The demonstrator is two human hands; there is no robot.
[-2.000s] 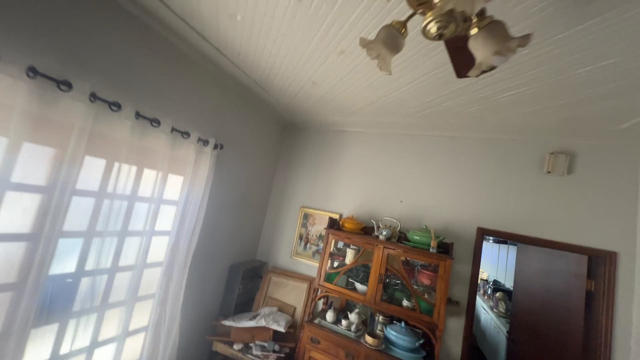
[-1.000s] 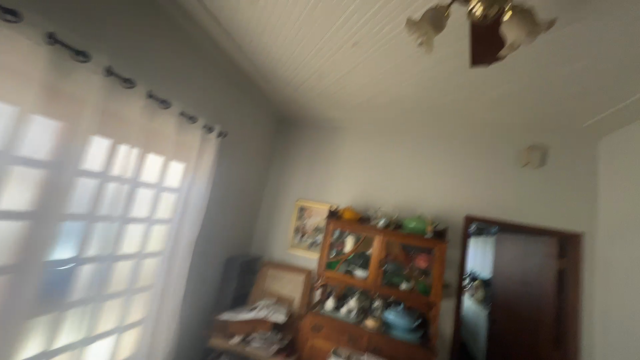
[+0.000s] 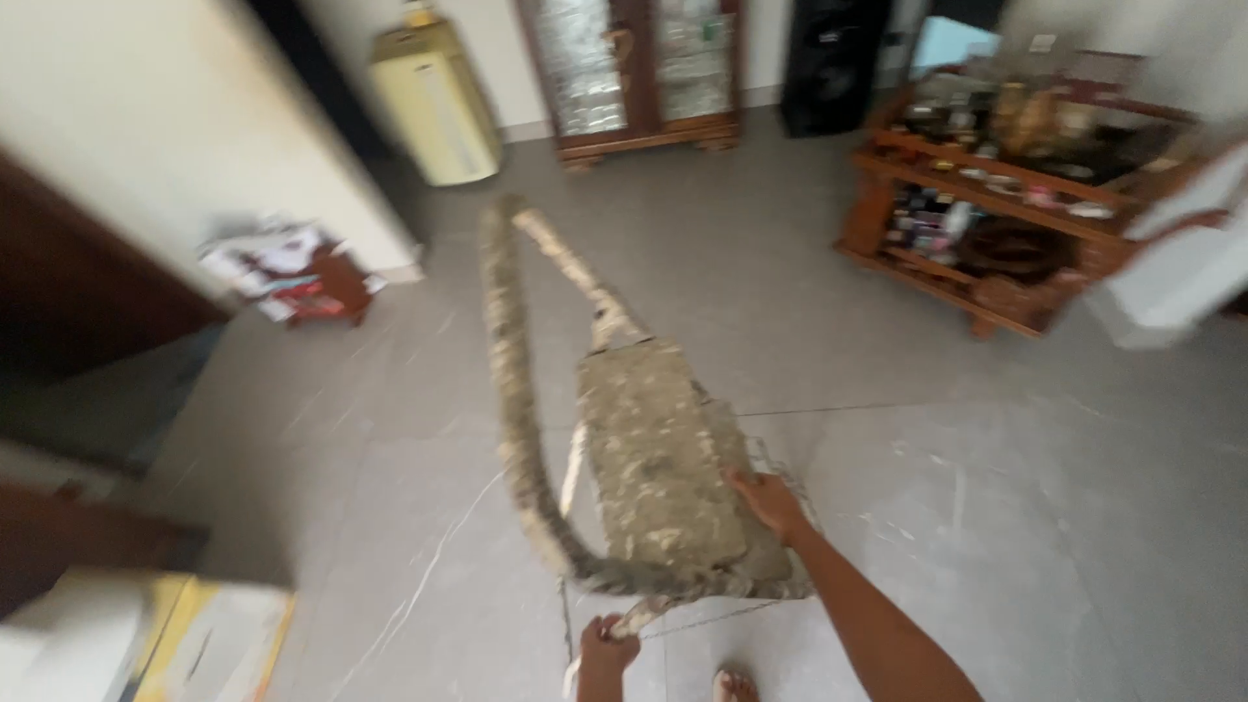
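A worn, mottled brown-grey framed object (image 3: 663,458) with a flat panel, a long curved bar (image 3: 512,370) and pale struts fills the middle of the head view; its exact kind cannot be told. At the near end, my left hand (image 3: 609,643) is closed around a pale strut below the curved bar. My right hand (image 3: 770,502) lies against the panel's right edge, beside some thin wire mesh; whether its fingers grip the edge is blurred. A bare foot shows at the bottom.
A wooden shelf table (image 3: 985,263) with ornaments stands at the right, near a black speaker (image 3: 834,68) and a glass-fronted cabinet (image 3: 639,136). A yellowish upright unit (image 3: 439,107) and a small paper-covered stand (image 3: 331,283) are at the left, with a yellow-edged box (image 3: 224,634) lower down.
The view has swung from the ceiling and upper walls down to the floor. Both my hands and the framed object now show; neither was in the earlier frames.
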